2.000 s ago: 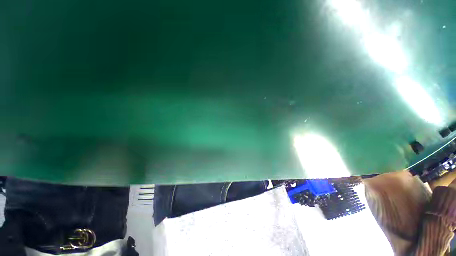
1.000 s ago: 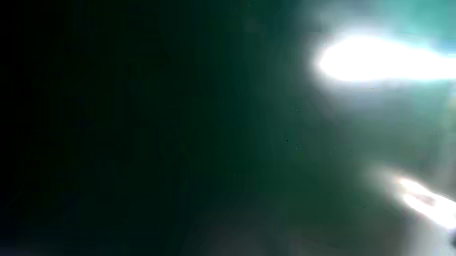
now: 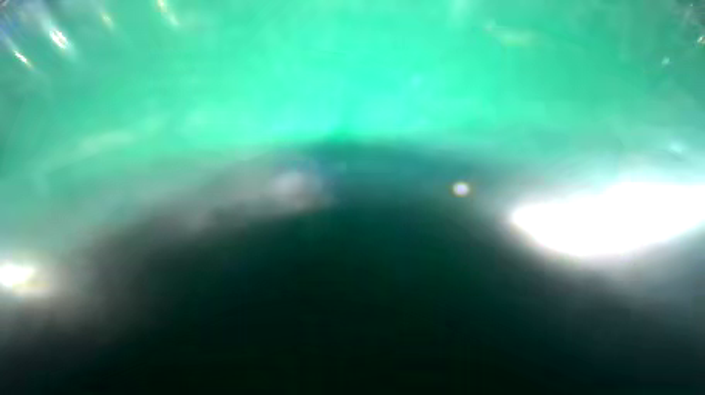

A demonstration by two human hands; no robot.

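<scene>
A green bench surface [image 3: 371,85] fills the head view, very close and strongly blurred. Its upper part is bright green and its lower part is in dark shadow. A large white glare lies on it at the right and a smaller one at the far left edge. Neither my left hand nor my right hand can be seen. No part or tool can be made out.
Small blurred bright streaks show in the upper left corner. A small round bright spot sits right of the middle. What lies beyond the green surface cannot be told.
The view has gone from nearly all dark green to bright green above and dark below. The clothing and blue item seen at the bottom two seconds ago are out of view.
</scene>
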